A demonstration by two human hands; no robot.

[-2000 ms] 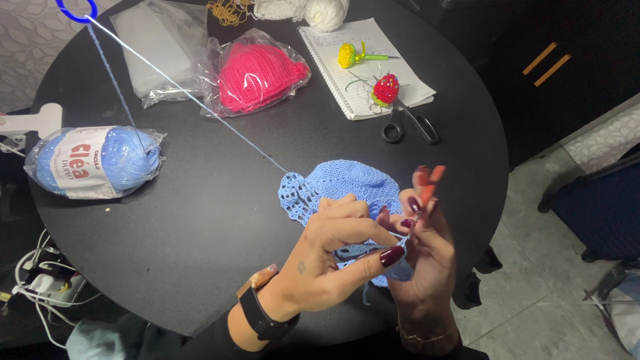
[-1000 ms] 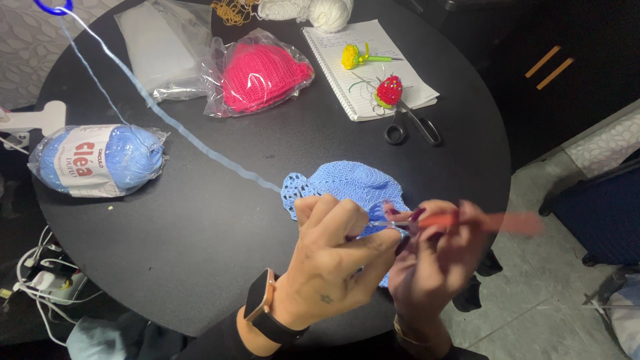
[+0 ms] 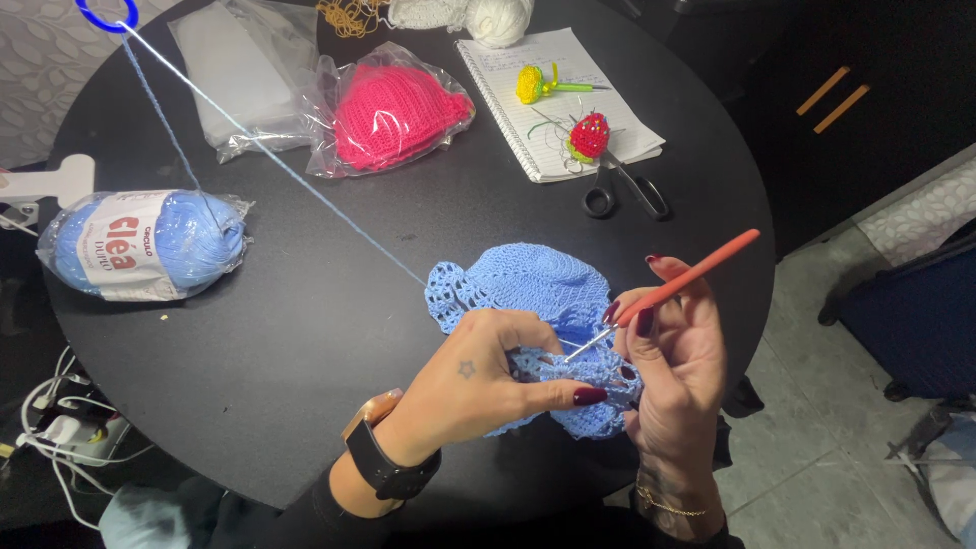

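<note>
Blue crochet work (image 3: 534, 282) lies at the near side of the round black table. My left hand (image 3: 496, 377) pinches its lacy edge between thumb and fingers. In my right hand (image 3: 675, 351) is a crochet hook with an orange handle (image 3: 686, 278); its metal tip touches the blue stitches beside my left fingers. Blue yarn (image 3: 320, 198) runs from the work up to a blue ring (image 3: 107, 11) at the top left, and from there down to a wrapped skein of blue yarn (image 3: 145, 244).
Farther back on the table (image 3: 305, 343) are a bagged pink crochet piece (image 3: 396, 114), clear plastic bags (image 3: 244, 84), and a white yarn ball (image 3: 499, 19). A spiral notebook (image 3: 511, 99) carries a yellow crochet piece (image 3: 530, 84) and a red strawberry pincushion (image 3: 589, 136), beside black-handled scissors (image 3: 648, 200).
The hook's handle, blurred and pointing right a second ago, now slants up to the right. The yarn to the ring, slack and blurred then, is now straight.
</note>
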